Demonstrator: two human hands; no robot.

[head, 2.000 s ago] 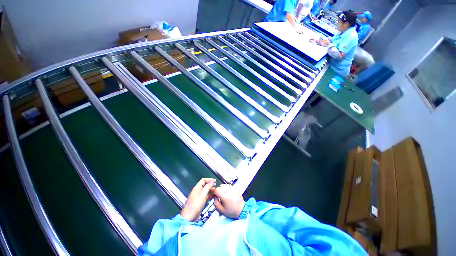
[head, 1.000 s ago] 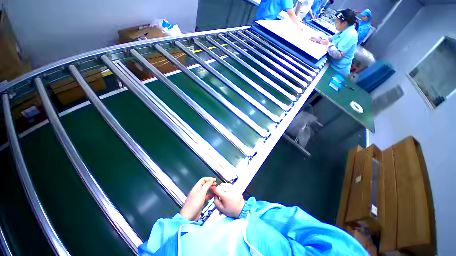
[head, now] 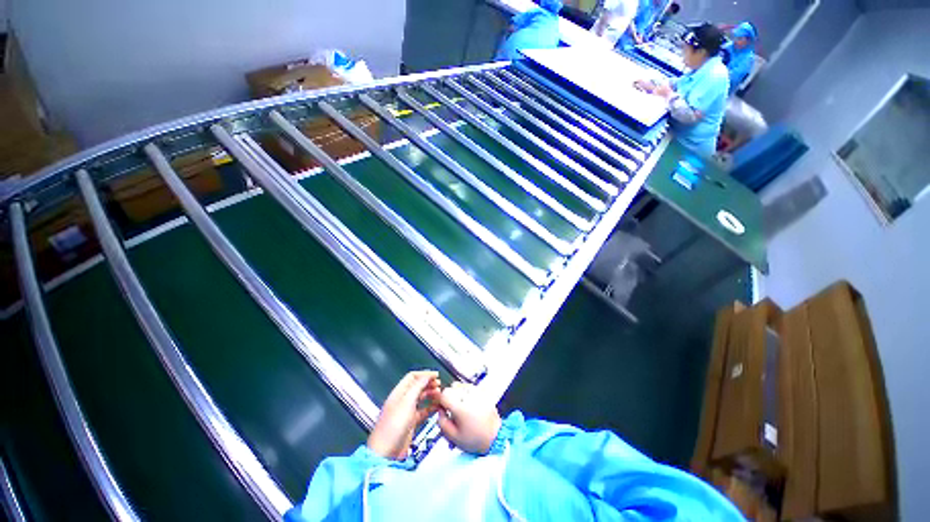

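My left hand (head: 404, 416) and my right hand (head: 469, 416) are together at the bottom centre, over the near end of the conveyor side rail (head: 556, 296). The fingertips of both hands meet or nearly meet. Whether anything small is between them cannot be seen. The roller conveyor (head: 337, 240) stretches ahead, its shiny rollers widely spaced over a green floor.
A white panel (head: 602, 82) lies at the conveyor's far end, with a person (head: 702, 97) beside it. A green table (head: 714, 209) bears a tape roll (head: 730, 221) and blue pieces (head: 688, 171). Tall cartons (head: 806, 408) stand right; more cartons (head: 296, 82) are at left.
My hands stay in nearly the same place, with the fingers slightly shifted. The person at the panel's far left side has bent down and away from it. The view has tilted slightly.
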